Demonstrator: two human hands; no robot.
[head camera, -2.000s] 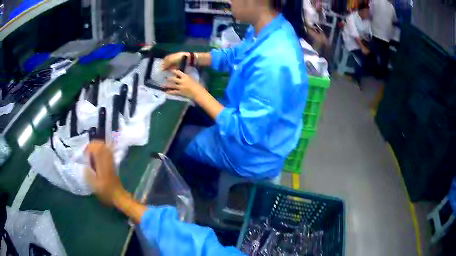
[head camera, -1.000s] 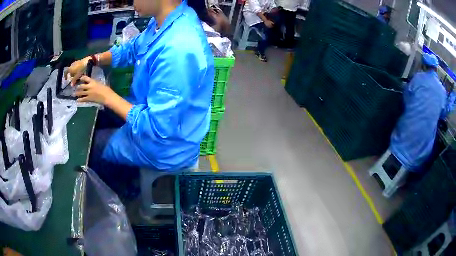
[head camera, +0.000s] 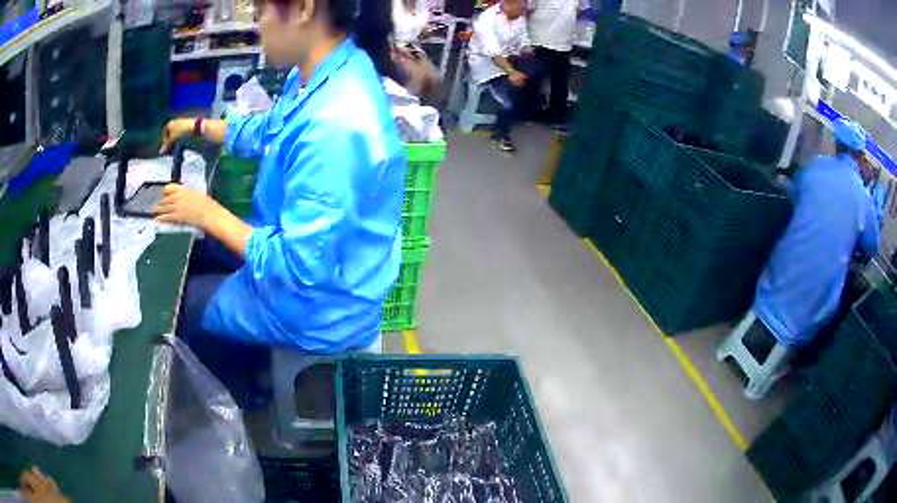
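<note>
Black armed frames (head camera: 65, 354) stand on crumpled bubble wrap (head camera: 59, 418) at the left of the green bench, their long arms pointing up. A small part of a hand, which I take as my right hand (head camera: 41, 486), shows at the bottom left edge. It is cut off by the picture's edge, and what it holds cannot be told. My left hand is not in view. A clear plastic bag (head camera: 209, 432) hangs at the bench edge.
A neighbouring worker in a blue smock (head camera: 320, 206) handles a black frame (head camera: 148, 199) on the bench. A dark-green crate (head camera: 428, 365) holds clear packaging. Green crates (head camera: 418, 196) stand behind; dark crates (head camera: 679, 226) and another worker (head camera: 821, 236) are at the right.
The view has swung right, then nearly steadied. My right hand, over the frames earlier, has dropped to the bottom left edge. The neighbour's far hand has lifted off their frame.
</note>
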